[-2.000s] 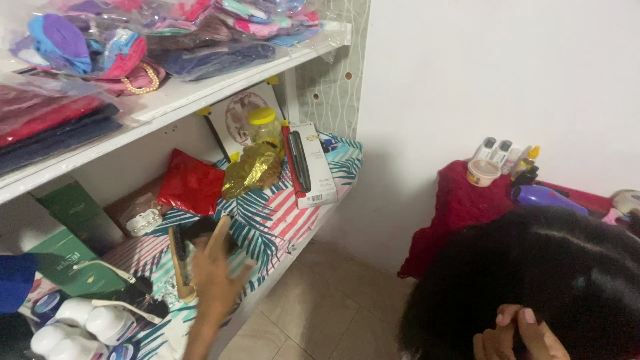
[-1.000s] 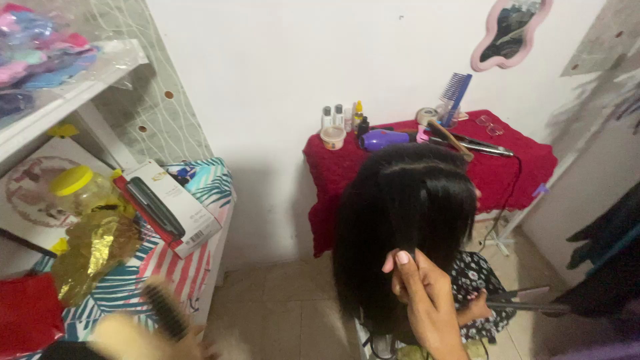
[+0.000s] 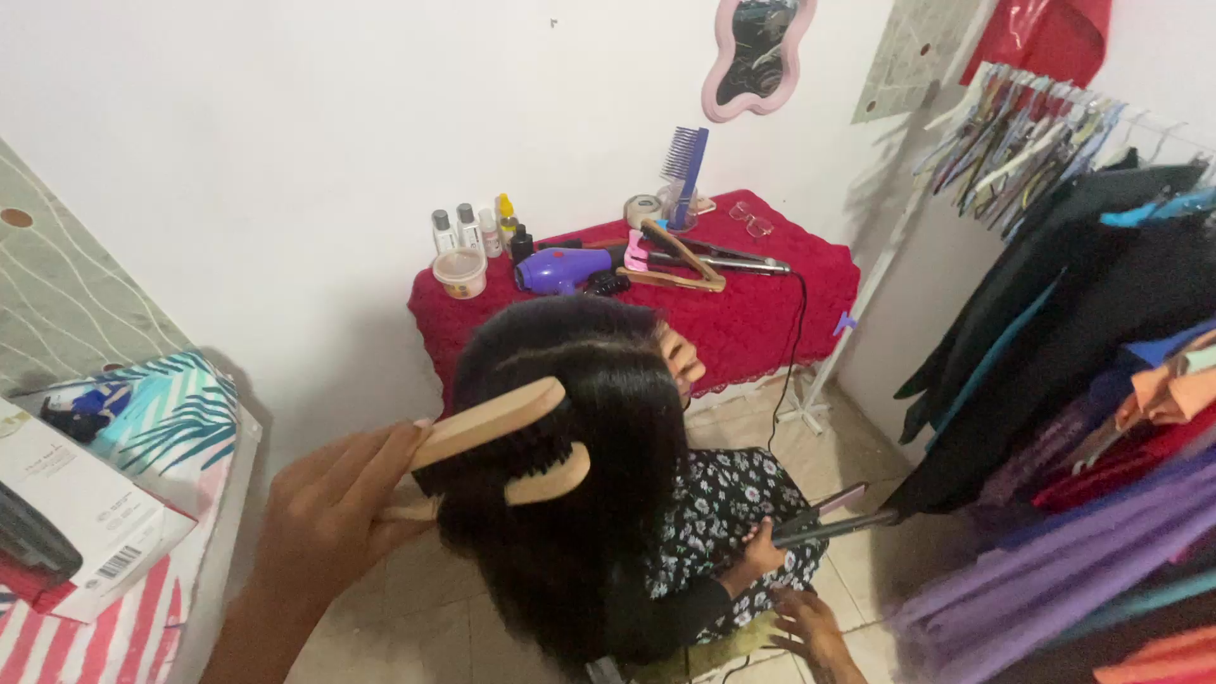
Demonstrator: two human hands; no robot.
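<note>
My left hand [image 3: 332, 503] grips a wooden V-shaped hair-straightening brush [image 3: 494, 418] with black bristles, its two arms apart beside the long dark hair [image 3: 589, 456] of a seated person. My right hand [image 3: 807, 627], fingers spread and holding nothing, is low at the right, just below the seated person's hand [image 3: 760, 551]. That person's hand holds a flat iron [image 3: 826, 522] with its plates apart over a black floral garment [image 3: 722, 494].
A table with a red cloth [image 3: 760, 332] stands ahead, bearing a purple hair dryer [image 3: 565, 271], a curling iron [image 3: 731, 261], another wooden brush [image 3: 693, 266], bottles and combs. A clothes rack [image 3: 1054, 95] is at right; a shelf with a boxed appliance [image 3: 85, 522] is at left.
The wooden brush has gone from beside the shelf to the hair in my left hand. My right hand has let go of the lock of hair and moved down. The view has swung right.
</note>
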